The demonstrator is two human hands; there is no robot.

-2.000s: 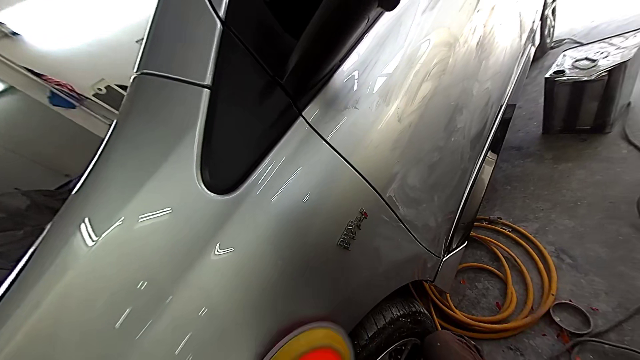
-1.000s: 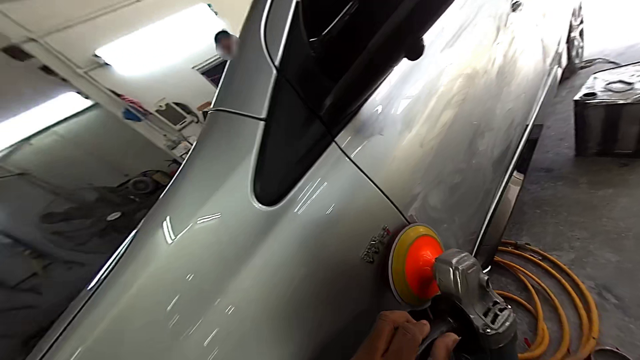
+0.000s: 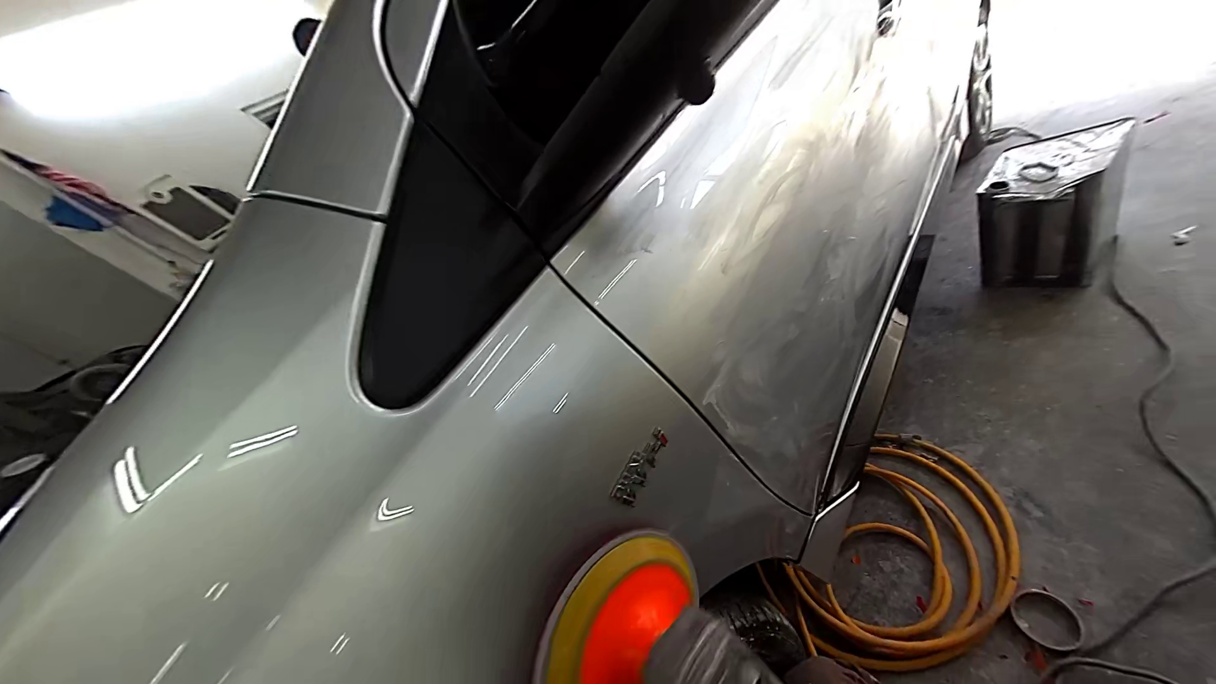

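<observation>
The yellow foam pad and orange backing plate of a polisher (image 3: 638,608) rest on or close to the silver car's rear quarter panel (image 3: 456,532), low in the head view. Its grey head runs off the bottom edge. To the right of it, a sliver of what looks like my right hand (image 3: 828,671) shows at the frame's edge; its grip is hidden. My left hand is out of view. A chrome badge (image 3: 638,467) sits on the panel above the pad. Whitish smears cover the rear door (image 3: 760,285). Part of the rear tyre (image 3: 755,622) shows beside the polisher.
Coils of orange hose (image 3: 1002,560) lie on the concrete floor beside the wheel, with a small ring (image 3: 1046,620) near them. A dark cable (image 3: 1154,389) crosses the floor at the right. Farther back stands a metal can (image 3: 1035,233).
The polisher was beside the badge, with fingers on it, one second ago; it is now lower on the panel and mostly below the frame. The view has shifted.
</observation>
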